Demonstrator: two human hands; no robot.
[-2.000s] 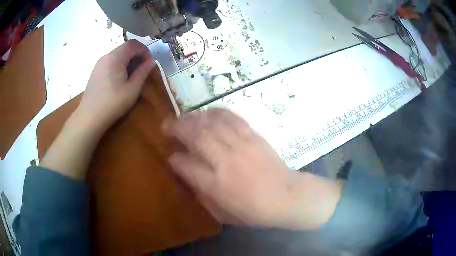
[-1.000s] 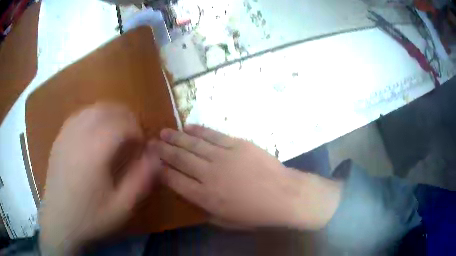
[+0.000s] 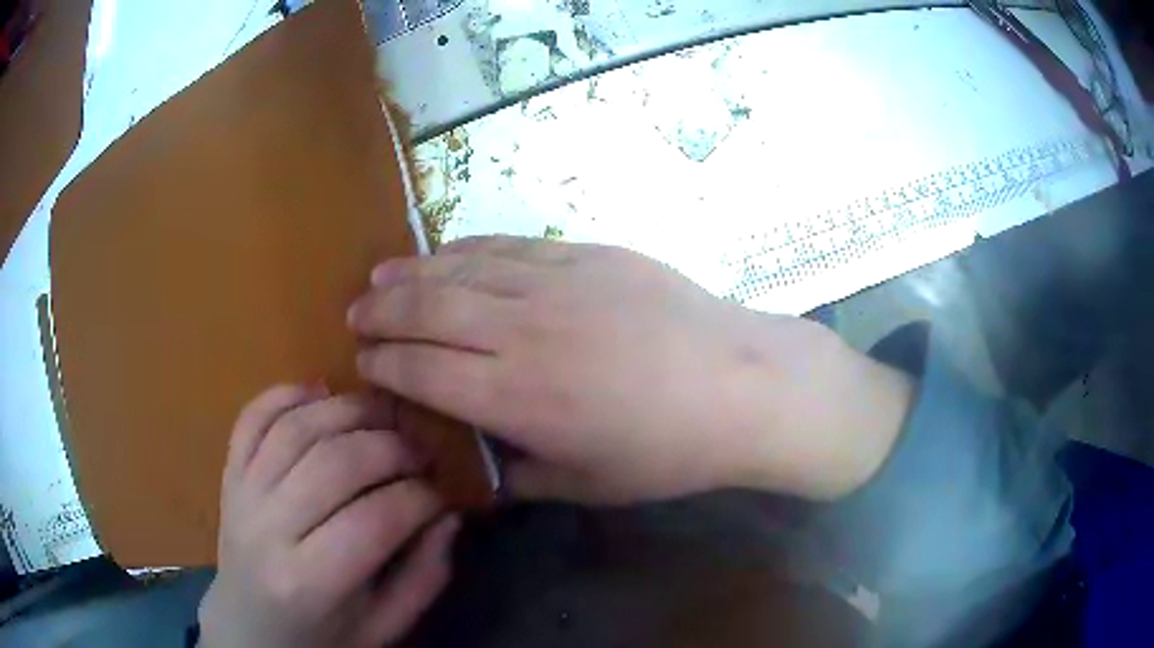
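Note:
The brown panel point(image 3: 203, 279) lies flat on the white table at the left, with a thin white edge of the white panel point(image 3: 413, 209) showing along its right side. My right hand point(image 3: 570, 361) lies flat over the panel's right edge, its fingertips pressing on the brown face. My left hand point(image 3: 335, 513) is at the panel's near edge with its fingers curled over it, gripping the near right part. The thumb's hold beneath is partly hidden.
Another brown panel point(image 3: 41, 108) lies at the far left. A thin dark strip point(image 3: 48, 348) is beside the panel's left edge. Red-handled snips point(image 3: 1057, 76) lie at the upper right. A printed ruler point(image 3: 886, 215) runs along the table's front edge. Part of the metal plate shows at the top.
The view has tilted down, so the machine head has left the picture. My left hand has moved from the panel's far corner to its near edge. My right hand stays on the right edge.

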